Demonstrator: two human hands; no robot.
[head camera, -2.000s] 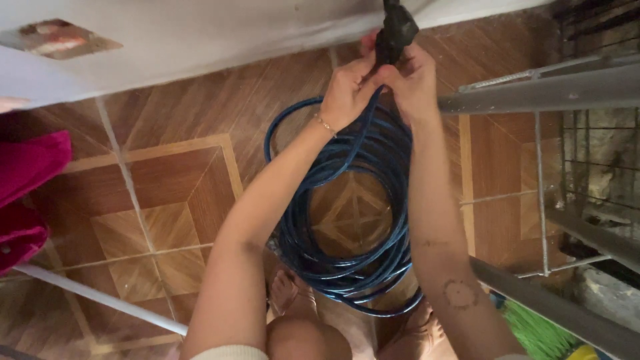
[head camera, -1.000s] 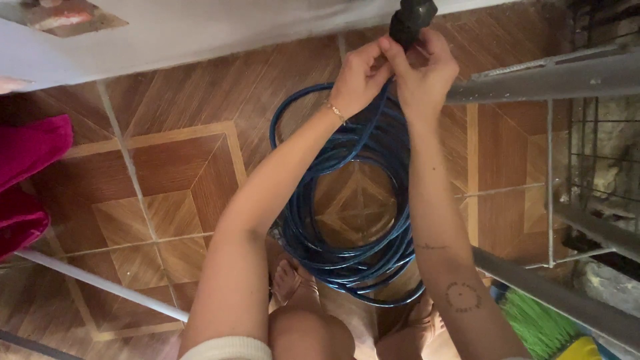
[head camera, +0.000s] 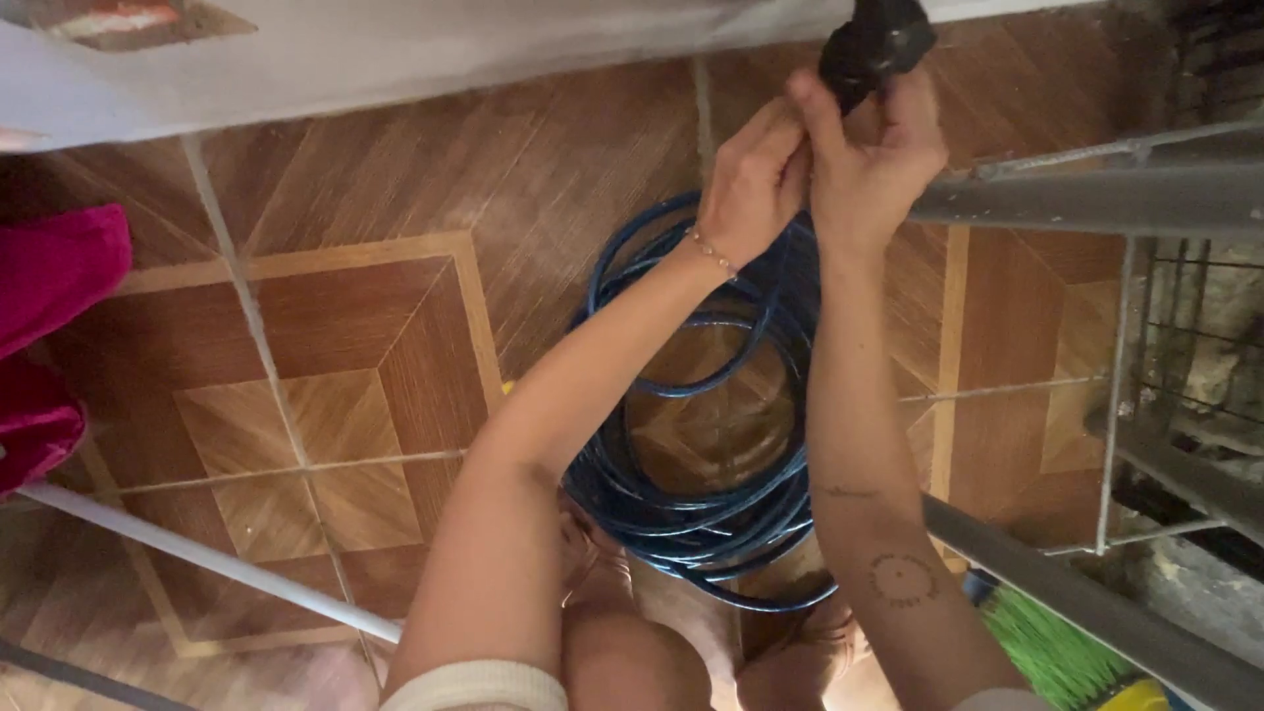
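Note:
A black plastic fitting, perhaps a hose nozzle (head camera: 874, 49), is at the top, partly cut off by the view's edge. My right hand (head camera: 874, 163) is closed around its lower end. My left hand (head camera: 755, 183) is pressed against the right one just below the fitting, fingers bent; what lies between its fingertips is hidden. Beneath both wrists a coiled blue hose (head camera: 691, 523) rests on the tiled floor, in front of my bare feet. One loop of it rises toward my hands.
Grey metal bars (head camera: 1086, 197) and a wire rack stand at the right, with green broom bristles (head camera: 1052, 642) below. Magenta cloth (head camera: 54, 276) hangs at the left above a white pole (head camera: 217, 563). A pale wall or panel (head camera: 395, 59) runs along the top.
A loop of the blue hose now hangs lower inside the coil. Both hands have stayed together at the black fitting, with the fingers shifted slightly.

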